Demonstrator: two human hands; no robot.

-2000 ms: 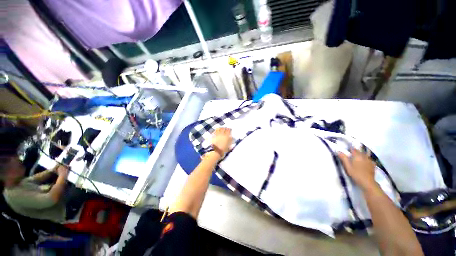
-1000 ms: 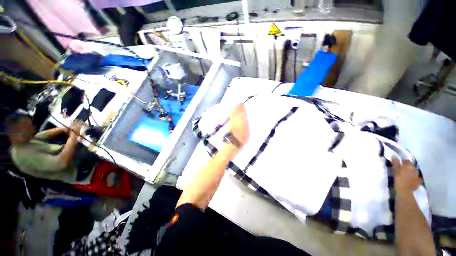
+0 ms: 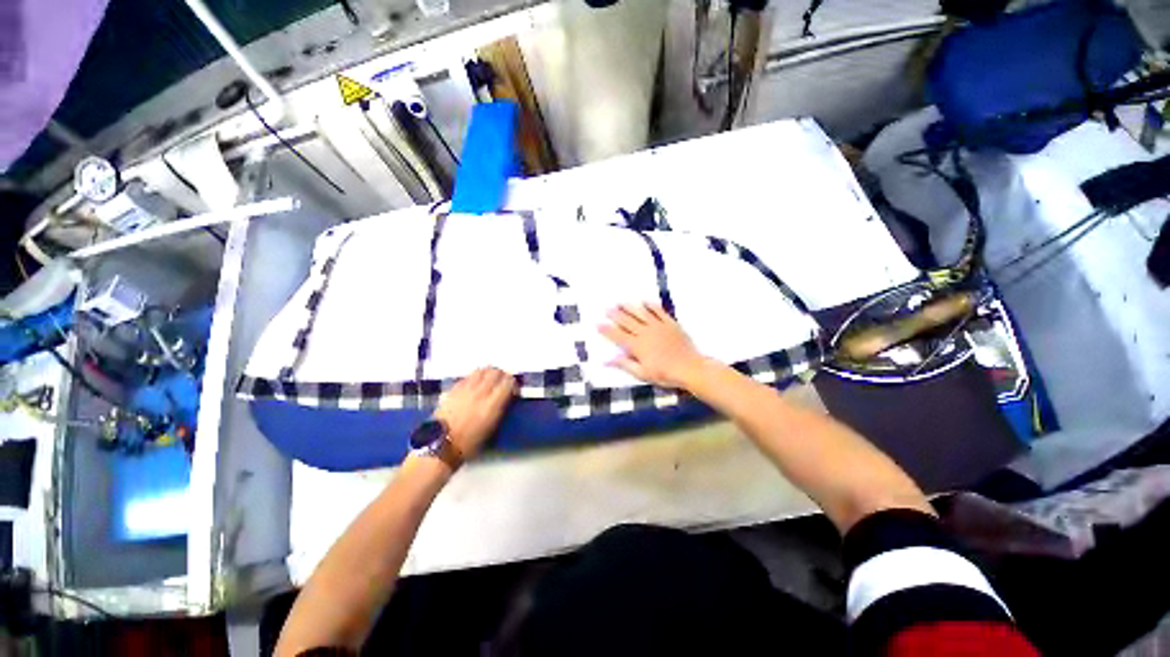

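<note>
The checked garment (image 3: pixel 494 295) lies white side up, spread along the navy padded ironing board (image 3: pixel 347 436). Its black-and-white checked hem runs along the board's near edge, and narrow checked strips cross the white. My left hand (image 3: pixel 477 406), with a watch on the wrist, is at the hem with its fingers bent; whether it pinches the cloth is hidden. My right hand (image 3: pixel 651 344) lies flat on the white side, right of the middle, fingers spread. The steam iron (image 3: pixel 905 331) rests on the dark pad (image 3: pixel 924 417) at the right, touched by neither hand.
The white table (image 3: pixel 770 167) extends behind and in front of the board. A bright blue upright block (image 3: pixel 486 157) stands behind it. A grey-walled bay with blue sheets (image 3: pixel 154 494) is at the left. Cables run from the iron's side towards the upper right, near a navy bundle (image 3: pixel 1033 64).
The view has swung right, bringing in the iron and pad. The garment, bunched earlier, now lies flatter with its hem straight along the board. My hands are closer together.
</note>
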